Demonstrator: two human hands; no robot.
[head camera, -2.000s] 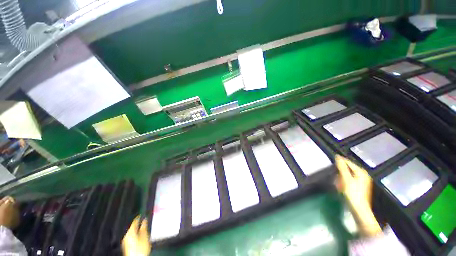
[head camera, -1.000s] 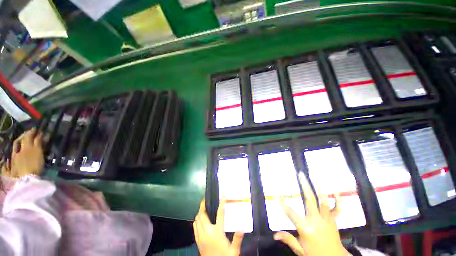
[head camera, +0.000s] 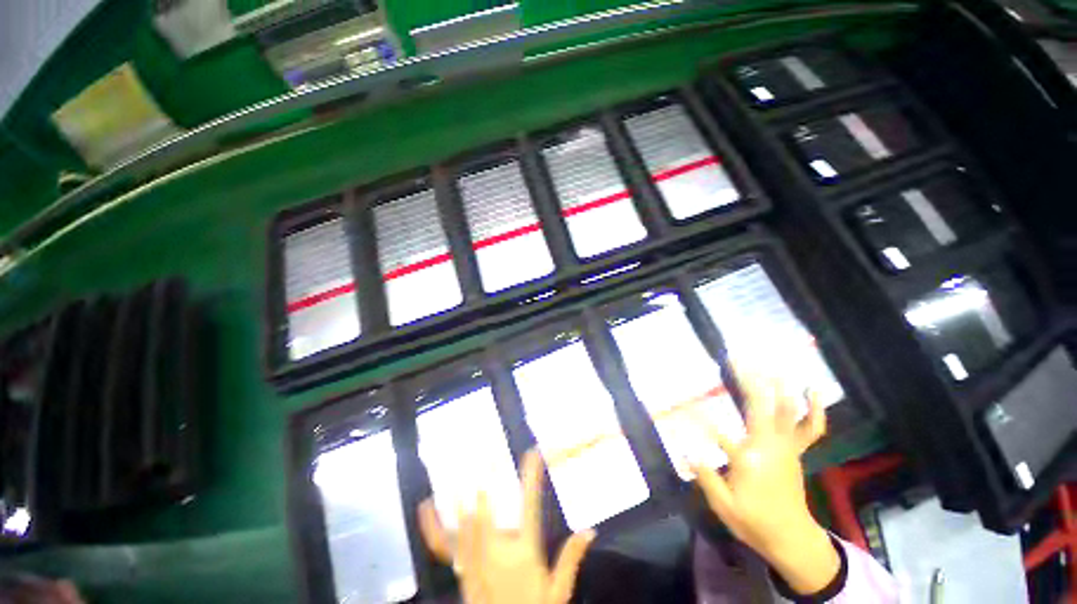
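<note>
The near black tray (head camera: 467, 358) holds several smartphones side by side with bright white screens, such as the middle phone (head camera: 567, 407); an orange-red band crosses some of them. My left hand (head camera: 502, 549) is over the lower edge of the second phone from the left, fingers spread, holding nothing. My right hand (head camera: 768, 472) is over the lower part of the right-hand phones, fingers spread, with a dark band at the wrist. Whether fingertips touch the glass I cannot tell. The far tray (head camera: 366, 277) holds phones with grey-white lines and a red band.
Stacked black trays (head camera: 106, 401) stand at the left. A right tray (head camera: 827, 201) holds dark-screen phones and one grey one. A red crate (head camera: 844, 490) with a white sheet (head camera: 957, 549) and a pen (head camera: 937, 586) is at lower right. A metal rail (head camera: 472, 47) runs behind.
The view has turned right, so the trays appear further left. My right hand has moved onto phones further right in the near tray; my left hand is now on the second phone. The neighbour's sleeve has mostly left view.
</note>
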